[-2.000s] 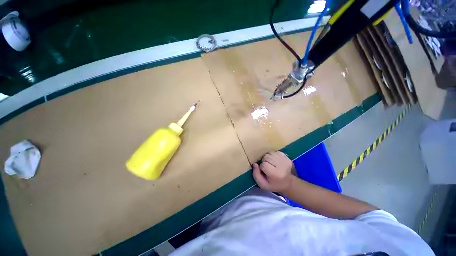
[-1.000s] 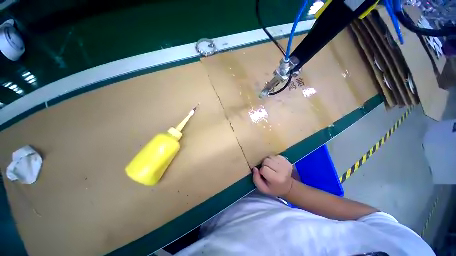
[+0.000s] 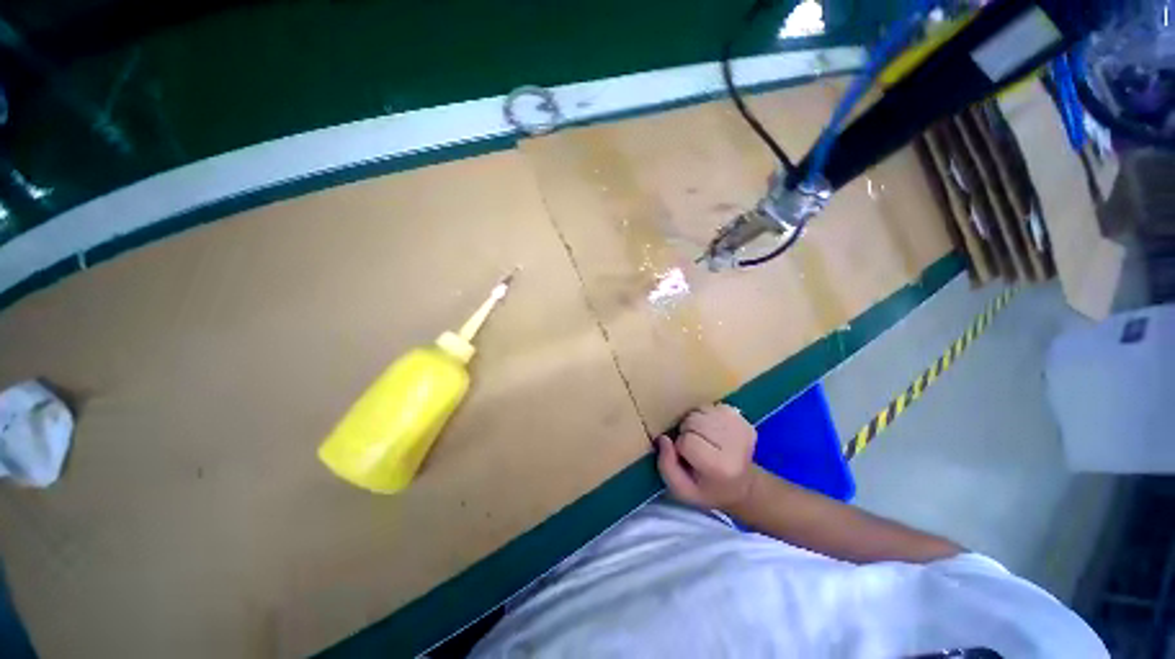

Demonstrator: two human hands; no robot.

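My right hand (image 3: 707, 456) rests on the bench's front edge, fingers curled in, with nothing visible in it. My left hand is not in view. A yellow squeeze bottle (image 3: 397, 417) lies on the cardboard mat (image 3: 271, 322) left of my hand, its thin nozzle pointing up and right. A black auto-feed screwdriver (image 3: 902, 116) hangs in from the upper right. Its silver nose (image 3: 771, 222) is over the mat, beyond my hand and apart from it.
A crumpled white wipe (image 3: 34, 434) is at the left edge. A metal ring (image 3: 531, 111) sits on the pale rail (image 3: 322, 149) before the dark green conveyor (image 3: 296, 77). Stacked cardboard (image 3: 986, 193) stands at right. A blue bin-like object (image 3: 808, 444) is below the bench edge.
The screwdriver nose swung left, then back right. The view shifted slightly, and the white round part at the upper left has left the picture. My right hand stays on the edge.
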